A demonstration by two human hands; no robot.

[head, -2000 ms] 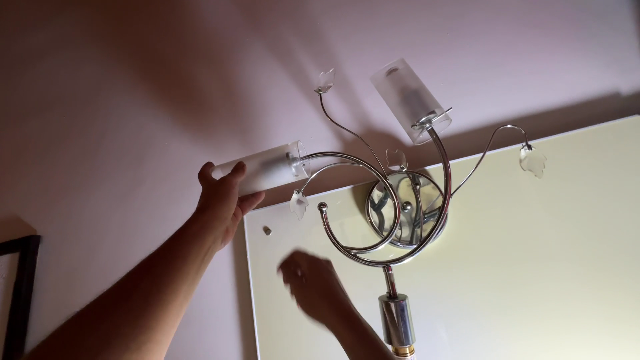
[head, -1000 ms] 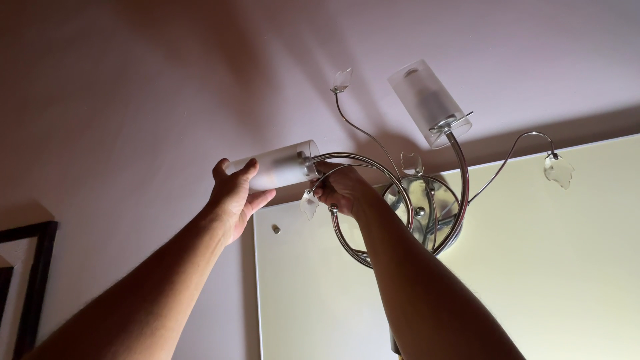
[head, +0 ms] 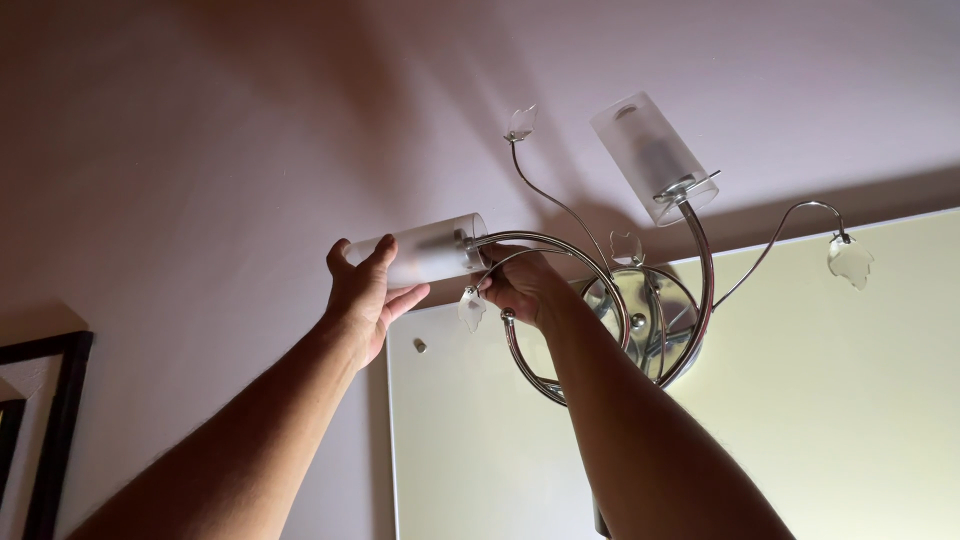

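Observation:
A chrome wall lamp (head: 637, 321) with curved arms fills the middle right of the head view. My left hand (head: 367, 296) grips the outer end of a frosted glass cylinder shade (head: 431, 251) that lies nearly level on the left arm. At the shade's inner end, beside the metal arm, is my right hand (head: 517, 281); its fingertips are partly hidden behind the arm and shade, so its grip cannot be made out. A second frosted glass shade (head: 652, 157) stands tilted on the upper arm. A clear leaf-shaped ornament (head: 472, 309) hangs just below my right fingers.
More leaf ornaments sit on thin curved stems, one at the top (head: 522, 122) and one at the right (head: 850, 261). Behind the lamp is a pale panel (head: 480, 420) with a small knob (head: 420, 346). A dark picture frame (head: 64, 397) is at the lower left.
My right hand has risen from below the lamp to the inner end of the left shade. My left hand has stayed on that shade.

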